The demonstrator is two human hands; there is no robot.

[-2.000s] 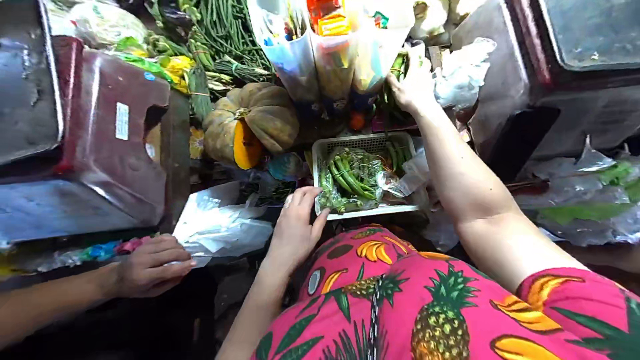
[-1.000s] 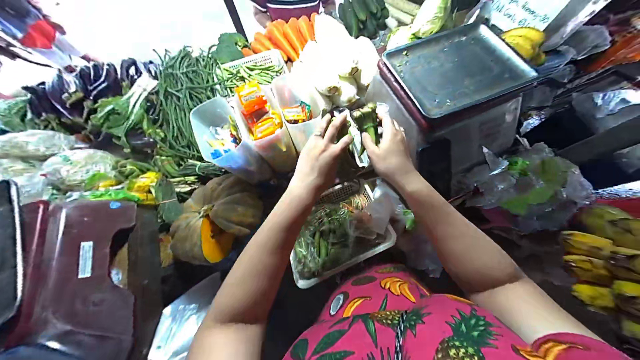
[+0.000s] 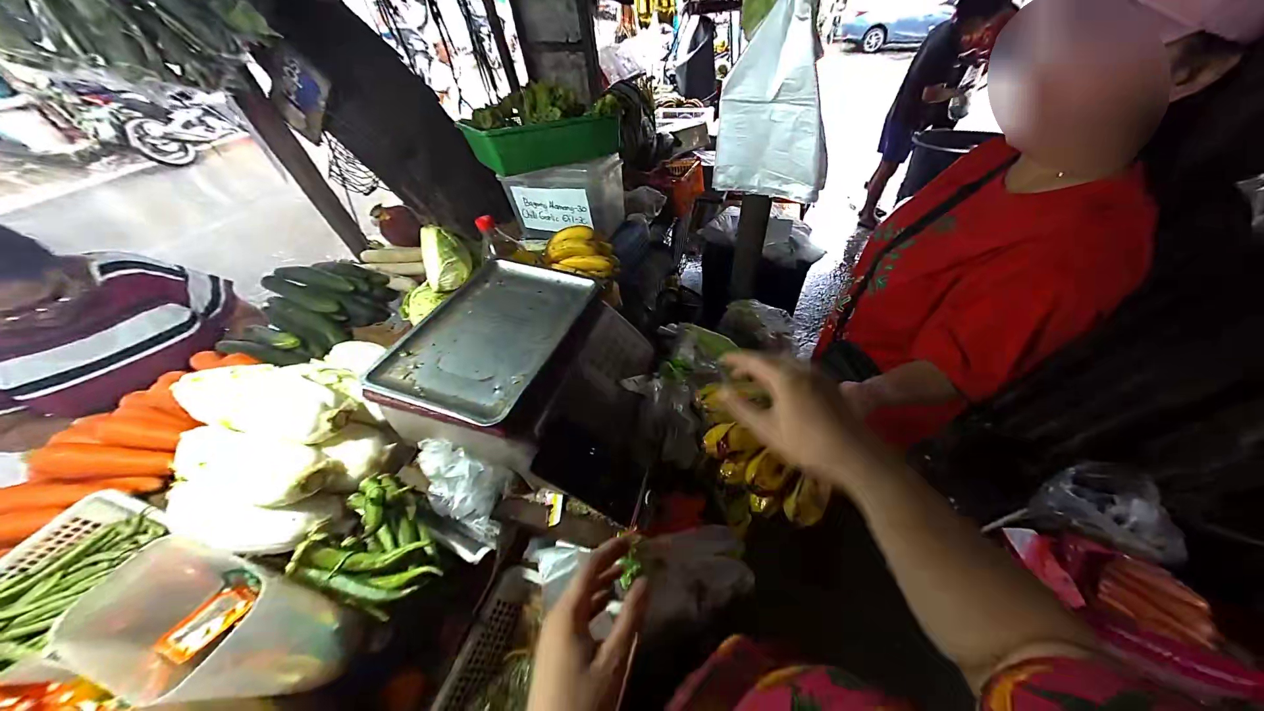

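My left hand is raised at the bottom middle, fingers apart, above a white plastic basket. My right hand reaches forward, fingers spread, over a bunch of yellow bananas; nothing shows in it, and whether it touches the bananas cannot be told. Left of the hands, green chili peppers lie beside a crumpled clear plastic bag. Beyond them stands a weighing scale with a bare metal tray.
White radish-like vegetables, carrots, cucumbers and long beans are piled at left. A person in a red shirt stands close at right; another in a striped shirt is at far left. Bagged greens lie behind the bananas.
The view has swung far to the right. My hands, close together at the green peppers a second ago, are now apart and away from them. The person in red has come into view.
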